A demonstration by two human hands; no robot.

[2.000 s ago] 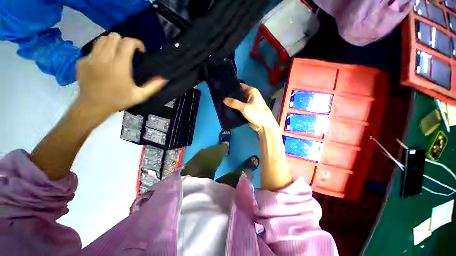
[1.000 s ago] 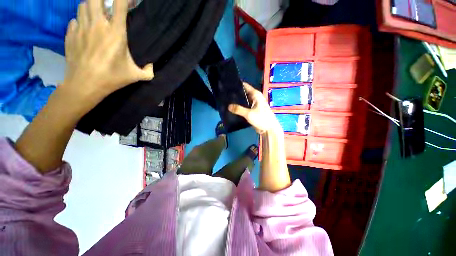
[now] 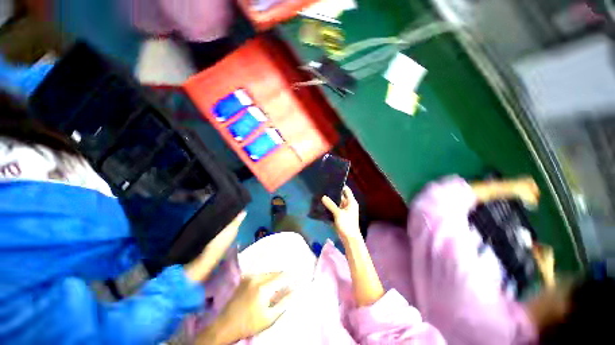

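Observation:
The whole view is blurred. My right hand (image 3: 346, 214) holds a dark phone (image 3: 332, 172) by its lower end, thumb on the face; the phone is upright and tilted, with its face black. My left hand (image 3: 259, 307) is low in front of my chest, fingers apart, with nothing in it. A black tray stack (image 3: 226, 185) lies tilted at the left, apart from my left hand. A hand in a blue sleeve (image 3: 219, 249) is at its lower edge. Items in its slots are too blurred to name.
A red tray (image 3: 283, 101) with three blue-lit phones (image 3: 245, 123) is ahead. The green bench (image 3: 438, 141) at the right bears a dark device (image 3: 336, 75), cables and white papers (image 3: 404, 73). A person in pink (image 3: 448, 249) works close at my right.
My left hand has let go of the black trays and come back to my chest. The trays are now at the blue-sleeved person's hand. The view has turned right; my right hand still holds the phone.

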